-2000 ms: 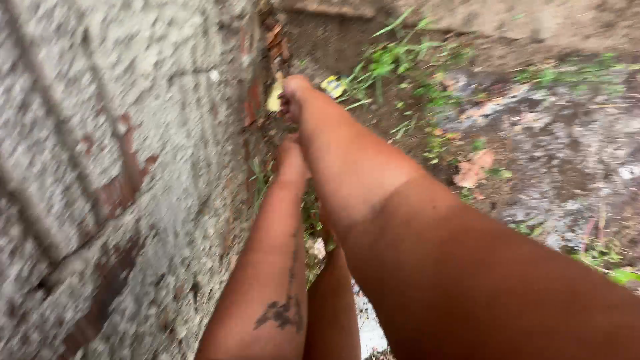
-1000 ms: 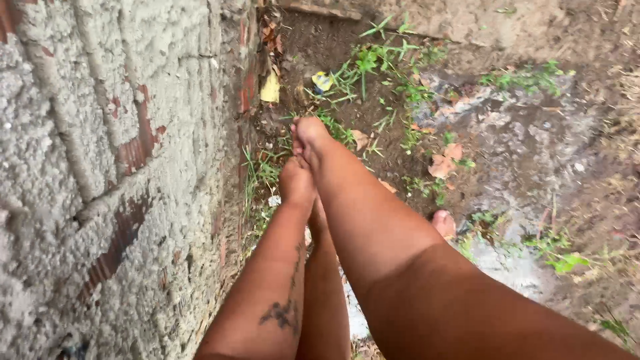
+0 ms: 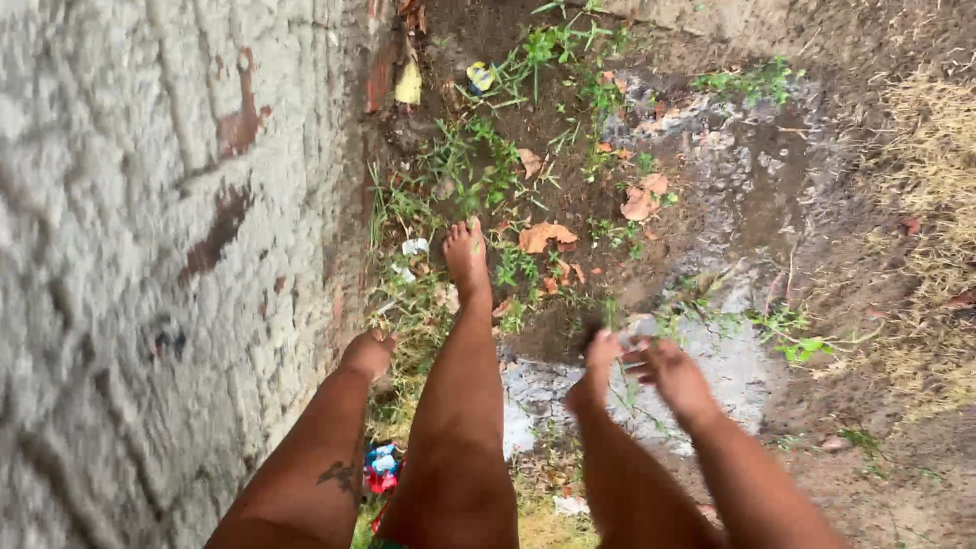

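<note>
My left hand (image 3: 368, 354) is beside the base of the rough wall, above low grass, with its fingers curled; whether anything is inside is hidden. My right hand (image 3: 675, 377) is out to the right over the wet ground, blurred, its fingers apart and no held thing visible. Thin green stems (image 3: 644, 408) show just below it. Between the hands are my bare feet, one (image 3: 467, 255) among green weeds (image 3: 484, 164), the other (image 3: 598, 366) close to my right hand's fingertips. A leafy sprig (image 3: 804, 347) lies on the mud farther right.
The rough plastered wall (image 3: 267, 152) runs along the left. Dry leaves (image 3: 545, 236), a yellow scrap (image 3: 409, 82) and a colourful crumpled wrapper (image 3: 381, 465) lie on the ground. A wet, greyish patch (image 3: 717, 366) is at the right, with dry grass (image 3: 938, 206) beyond.
My hands, close together in the earlier frames, are now wide apart: the left near the wall, the right out to the right with its fingers spread. Both feet now show more fully.
</note>
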